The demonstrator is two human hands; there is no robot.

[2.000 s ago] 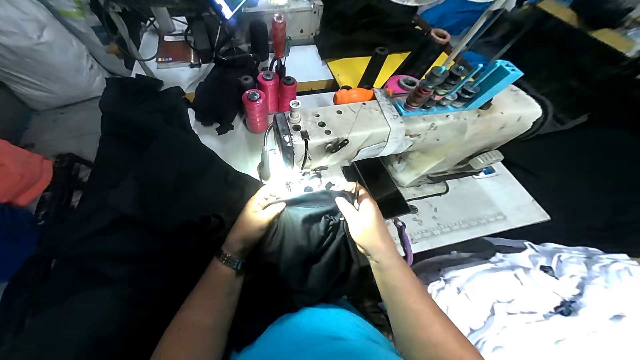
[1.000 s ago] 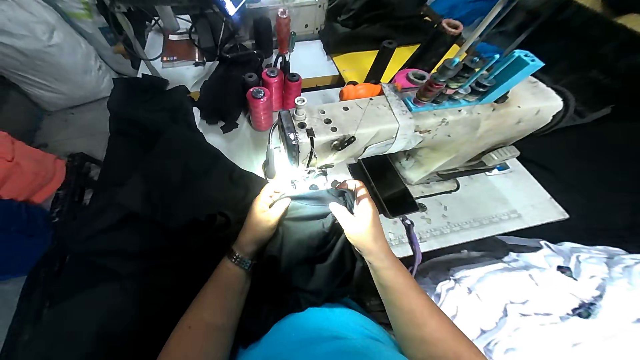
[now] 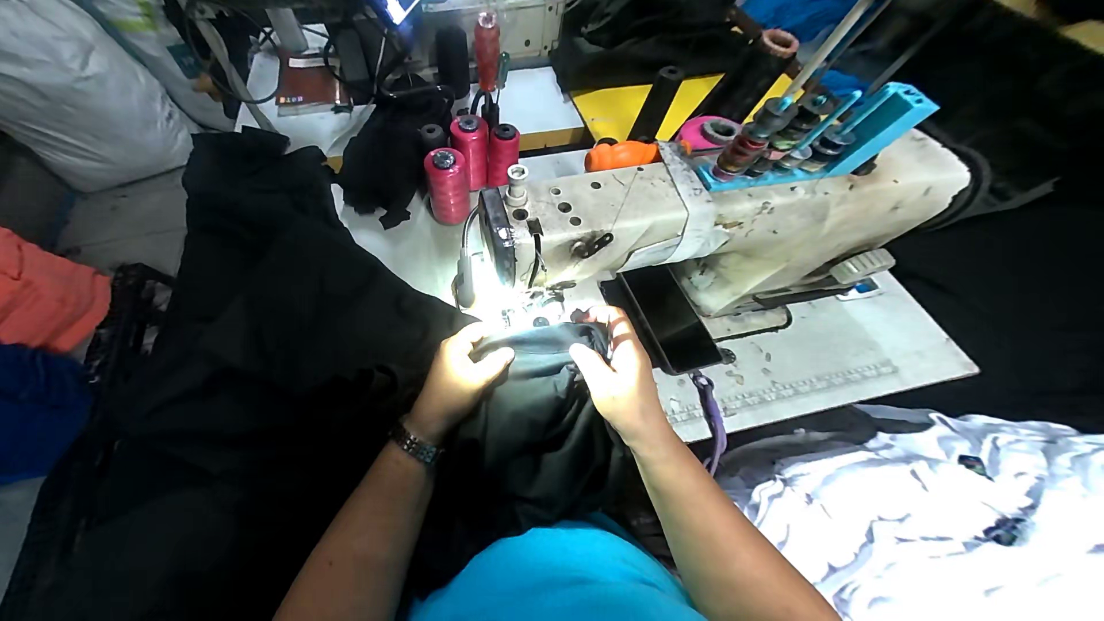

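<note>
A black fabric garment [image 3: 543,423] hangs from both hands in front of the lit needle area of an industrial sewing machine [image 3: 604,207]. My left hand [image 3: 461,371], with a dark bracelet at its wrist, pinches the garment's left edge between thumb and fingers. The right edge is gripped by my right hand [image 3: 617,371], thumb on top. A folded band of the cloth stretches between them, just below the presser foot area. Glare hides the needle. Right of my right hand a dark smartphone [image 3: 673,319] lies on the machine bed.
Magenta thread cones [image 3: 448,185] stand behind the machine head. A blue bobbin rack [image 3: 880,129] is on top of the machine. More black cloth [image 3: 285,345] spreads at left, and white cloth [image 3: 931,509] is heaped at lower right. A purple strap [image 3: 711,414] hangs by the bed's front edge.
</note>
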